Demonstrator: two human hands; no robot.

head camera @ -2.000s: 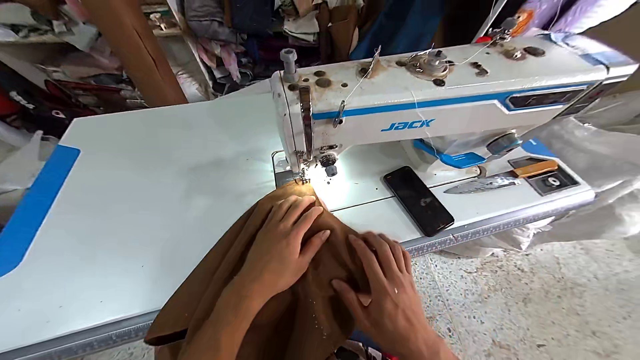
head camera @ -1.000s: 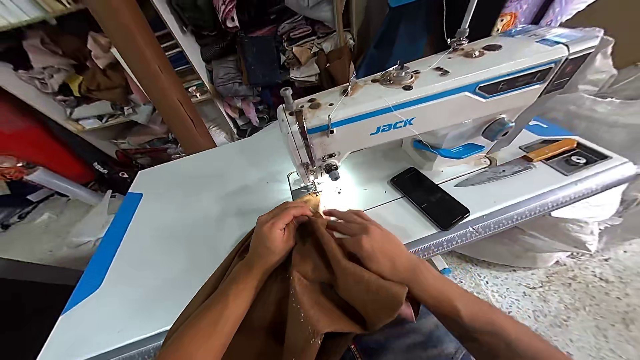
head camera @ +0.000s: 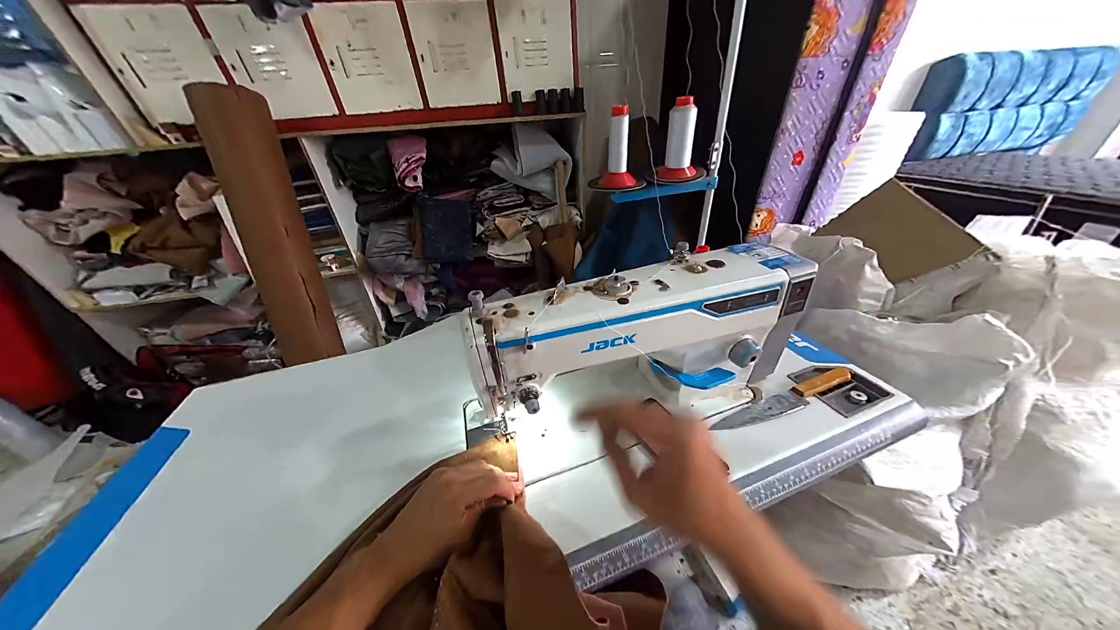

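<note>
A white and blue Jack sewing machine (head camera: 647, 319) stands on a pale table (head camera: 289, 464), its lamp lighting the needle area. Brown fabric (head camera: 534, 560) runs from under the presser foot (head camera: 505, 435) down over the table's front edge. My left hand (head camera: 464, 499) pinches the fabric's edge just in front of the foot. My right hand (head camera: 661, 455), blurred, is off the fabric and raised right of the needle, fingers bent and apart with nothing seen in them. It mostly hides the black phone (head camera: 649, 451) lying behind it.
A knife-like metal blade (head camera: 759, 411) and an orange-brown block (head camera: 822, 381) lie on the table's right part. Two white thread cones (head camera: 681, 136) stand on a rack behind. White sacks (head camera: 919, 367) crowd the right side. A brown roll (head camera: 262, 219) leans against shelves of folded cloth.
My right hand has let go of the fabric and moved right, over the phone. My left hand still holds the fabric by the foot. The view has tilted up.
</note>
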